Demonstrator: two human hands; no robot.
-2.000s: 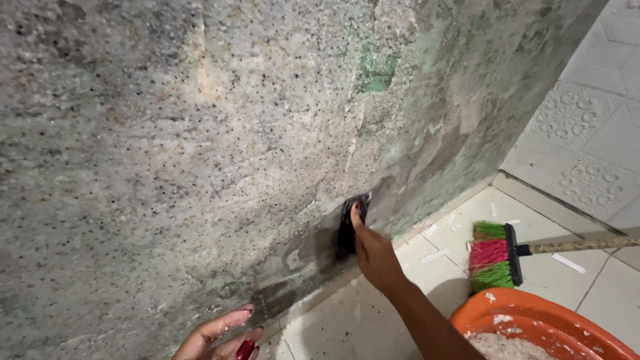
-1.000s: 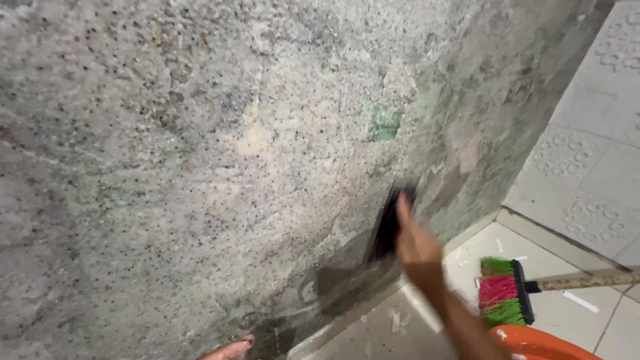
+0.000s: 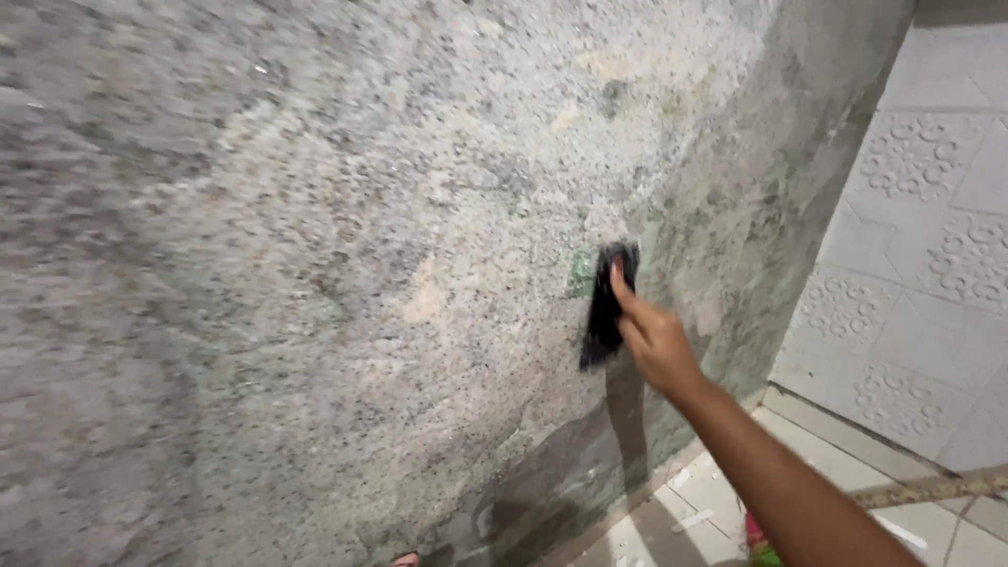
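My right hand point(image 3: 654, 339) grips a flat black scraper point(image 3: 610, 307), its face against or very close to the rough, speckled wall point(image 3: 354, 315). The thumb or a finger lies along the scraper's upper part. A small green patch point(image 3: 581, 274) of old paint shows just left of the tool. Of my left hand, only a fingertip point(image 3: 407, 559) appears at the bottom edge; the rest is out of frame, so what it holds or touches is hidden.
White embossed tiles point(image 3: 906, 299) cover the adjoining wall at right. Pale flakes lie on the tiled floor point(image 3: 685, 504). A broom's handle point(image 3: 937, 490) crosses the lower right, with its pink and green bristles point(image 3: 762, 543) partly behind my right forearm.
My right hand and the black scraper have moved up the wall, from near the floor to beside the green patch. The orange tub has left the view, and less of my left hand shows.
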